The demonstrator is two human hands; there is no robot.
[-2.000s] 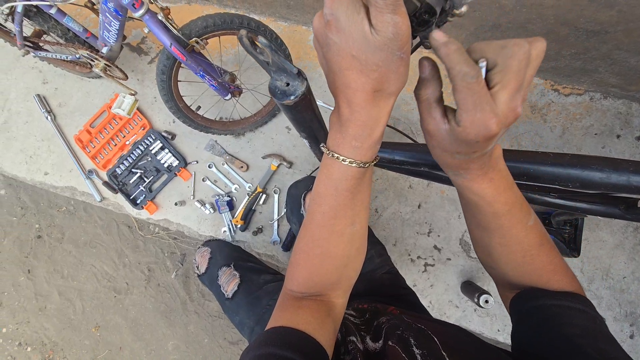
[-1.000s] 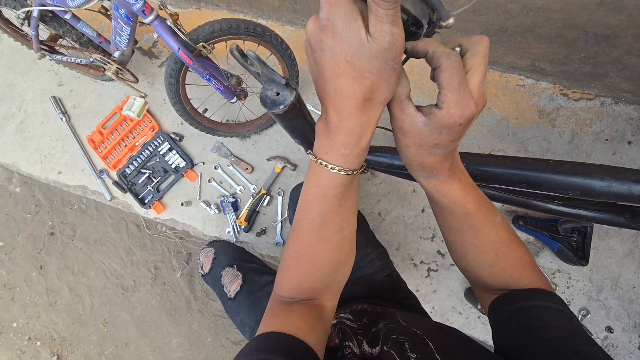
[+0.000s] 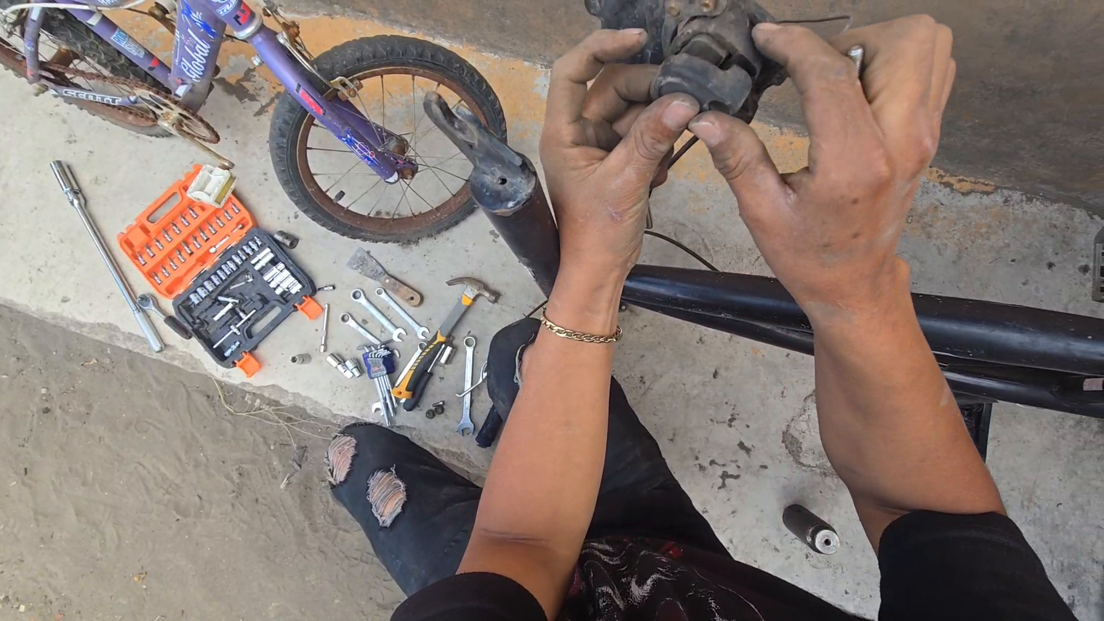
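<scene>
At the top of the head view, my left hand (image 3: 604, 147) holds a dark, greasy mechanical part (image 3: 707, 60) with a cable running from it; its exact kind is not clear. My right hand (image 3: 845, 147) pinches the same part from the right with thumb and forefinger. A small metal tool end (image 3: 856, 57) shows among its curled fingers. Below both hands lies the black tube of a bicycle frame (image 3: 716, 297), and its forked end (image 3: 466, 129) rises left of my left wrist. The palm side of my right hand is hidden.
A purple child's bicycle (image 3: 293, 69) lies at the upper left. An orange socket set case (image 3: 177, 233), a long socket wrench (image 3: 108, 254), a scraper (image 3: 385, 278), combination wrenches (image 3: 467, 384), hex keys (image 3: 379, 371) and a claw hammer (image 3: 444, 336) lie on the concrete. A dark metal cylinder (image 3: 811, 528) lies lower right.
The dark part shows more fully between my hands, and my left hand's fingers and thumb have come into view around it. The view has shifted slightly.
</scene>
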